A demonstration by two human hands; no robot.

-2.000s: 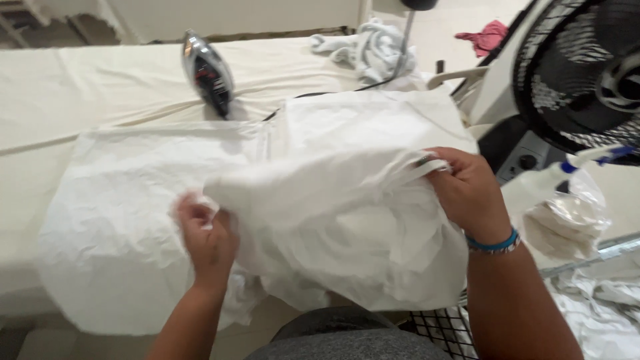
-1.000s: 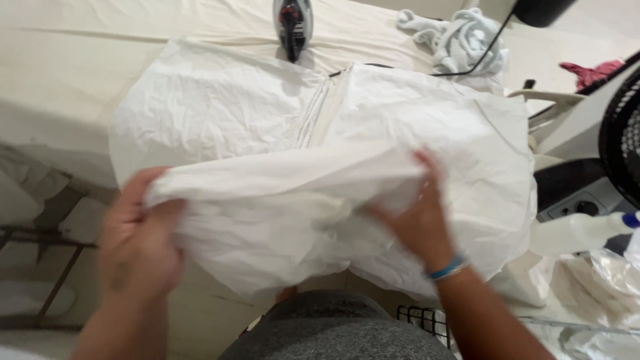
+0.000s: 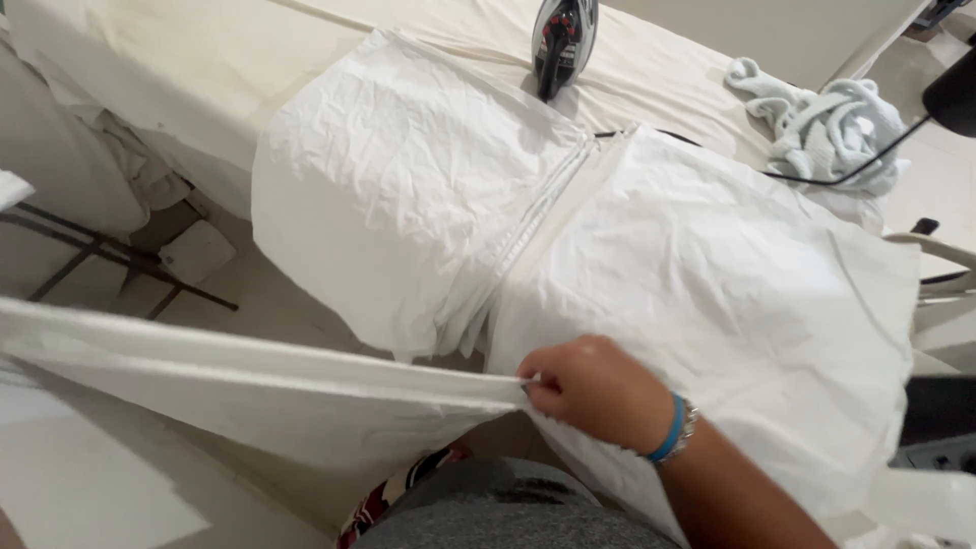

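My right hand, with a blue band and a beaded bracelet at its wrist, pinches one corner of a white cloth. That cloth is stretched out to the left edge of the view, in front of my body. My left hand is out of the picture. Beyond the held cloth, two stacks of white fabric pieces lie side by side on the cloth-covered table: a left stack and a right stack. Behind them a clothes iron rests on the cover.
The table has a cream cloth cover. A crumpled pale towel lies at the back right, with a black cord crossing before it. Dark metal bars stand at the left. A whitish container is at the lower right.
The white cloth, earlier bunched between both hands, is now stretched taut toward the left. My left hand has gone out of view. The view has shifted left.
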